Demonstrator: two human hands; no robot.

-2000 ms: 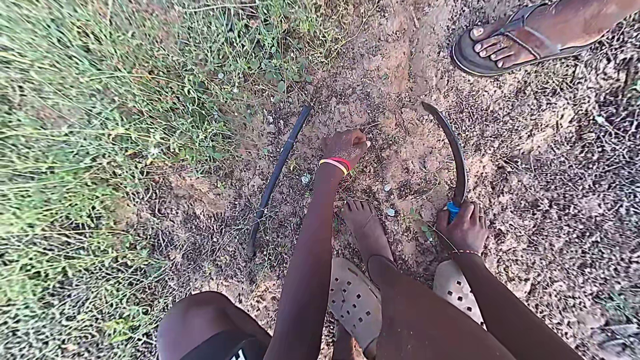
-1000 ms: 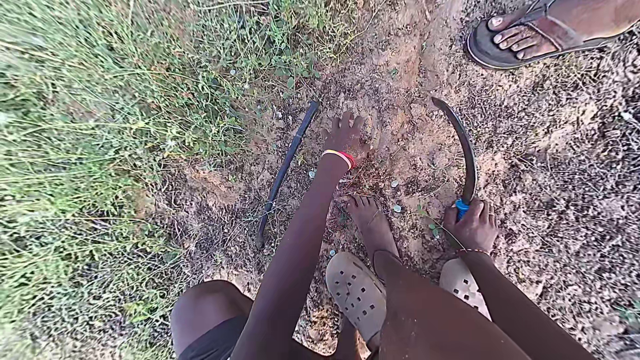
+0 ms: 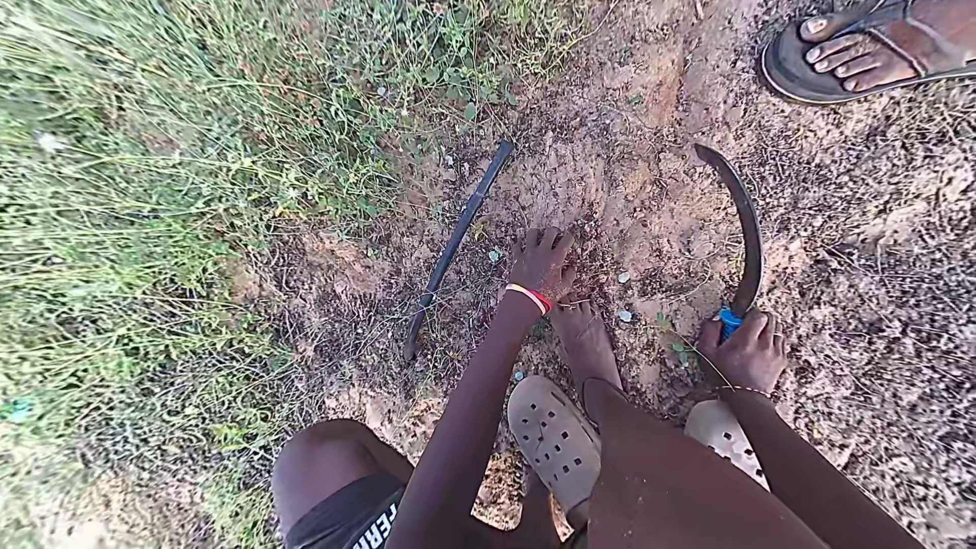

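My right hand (image 3: pixel 744 352) grips the blue-wrapped handle of a sickle (image 3: pixel 749 229), low at the right; its dark curved blade points away from me over the soil. With fingers spread and palm down, my left hand (image 3: pixel 543 263) is at the ground just beyond a bare foot (image 3: pixel 585 339), and nothing shows in it. Red and pale bands circle that wrist. Left of this hand lies a long, thin, dark, slightly bent strip (image 3: pixel 457 232), whose material I cannot tell.
Tall green grass (image 3: pixel 152 168) fills the left side. Another person's foot in a dark flip-flop (image 3: pixel 862 65) stands at the upper right. Perforated clogs (image 3: pixel 555 442) are near my legs. Small leafy stems and dry litter lie on the reddish soil.
My left hand, earlier farther out with its fingers bunched, has spread its fingers and come back toward the bare foot. My right hand stays on the sickle handle.
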